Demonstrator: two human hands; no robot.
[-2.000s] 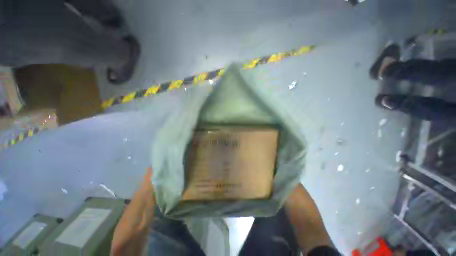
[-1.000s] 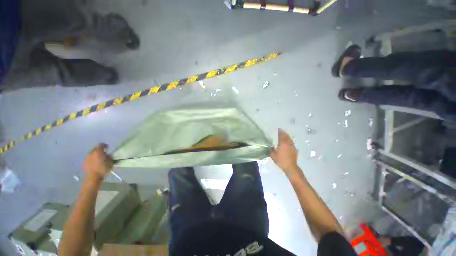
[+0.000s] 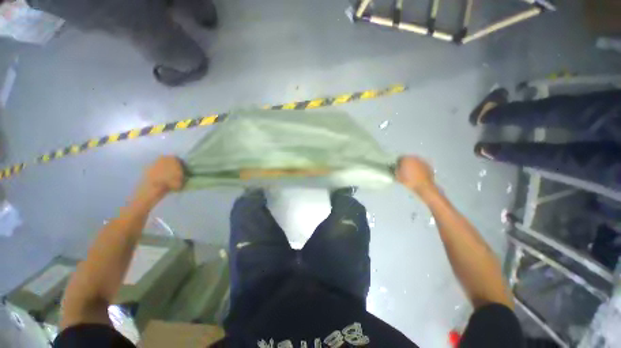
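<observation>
A pale green woven sack (image 3: pixel 286 139) is stretched wide in front of my legs, its mouth drawn into a long narrow slit. A strip of the brown carton (image 3: pixel 282 173) shows in the slit; the rest of it is hidden by the sack. My left hand (image 3: pixel 165 174) is closed on the sack's left corner. My right hand (image 3: pixel 413 172) is closed on its right corner. Both hands are bare and a little blurred.
Green parcels with white labels (image 3: pixel 153 265) stand at the lower left beside a brown carton (image 3: pixel 180 334). Yellow-and-black tape (image 3: pixel 163 128) crosses the floor. People's legs show at upper left and right. A metal frame (image 3: pixel 558 248) stands at right, a tube frame (image 3: pixel 442 30) at top.
The sack mouth, open wide around the carton two seconds ago, is pulled into a flat slit. Since one second ago, both hands and the sack have shifted up in view, and less carton shows.
</observation>
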